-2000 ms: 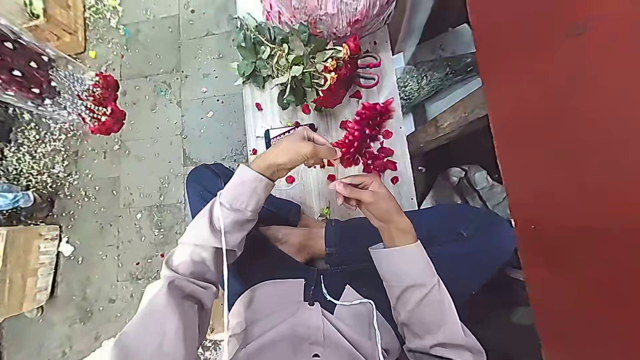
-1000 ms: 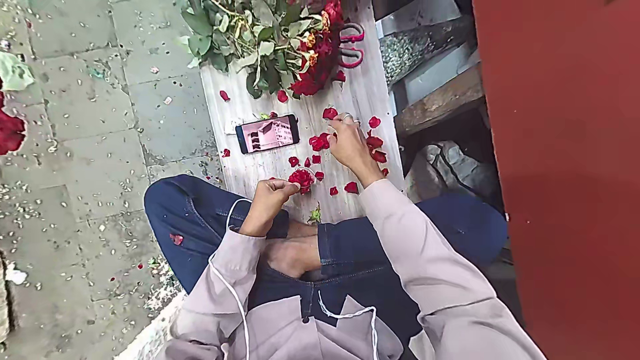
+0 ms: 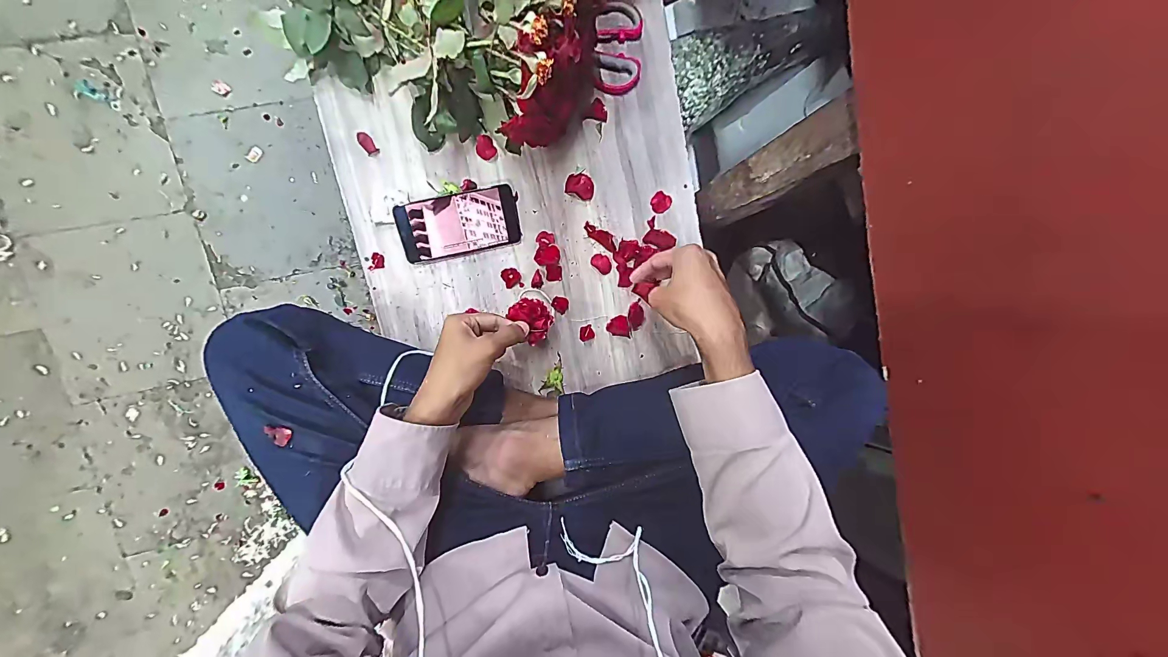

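My left hand [image 3: 465, 358] pinches a small bundle of red petals [image 3: 531, 319] between thumb and fingertips, low over the pale wood-grain board [image 3: 438, 301]. Beside it, a thin thread [image 3: 579, 321] runs faintly to the right. My right hand [image 3: 691, 294] is over the loose red petals [image 3: 631, 253] on the board's right side, fingertips together at a petal; whether it grips one is unclear. More petals lie scattered between the hands. A smartphone [image 3: 456, 224] with a lit screen lies up and left of them.
Leafy rose stems [image 3: 438, 55] with red blooms [image 3: 552, 91] lie at the board's far end, beside red-handled scissors [image 3: 619, 50]. A wooden beam [image 3: 785, 164] and a crumpled grey bag [image 3: 794, 287] are to the right, before a red panel [image 3: 1013, 319]. White earphone cable crosses my sleeve.
Two seconds ago both hands were close together by a long cluster of red petals. Now they are apart, and my right hand has come down toward me since one second ago. The view has shifted.
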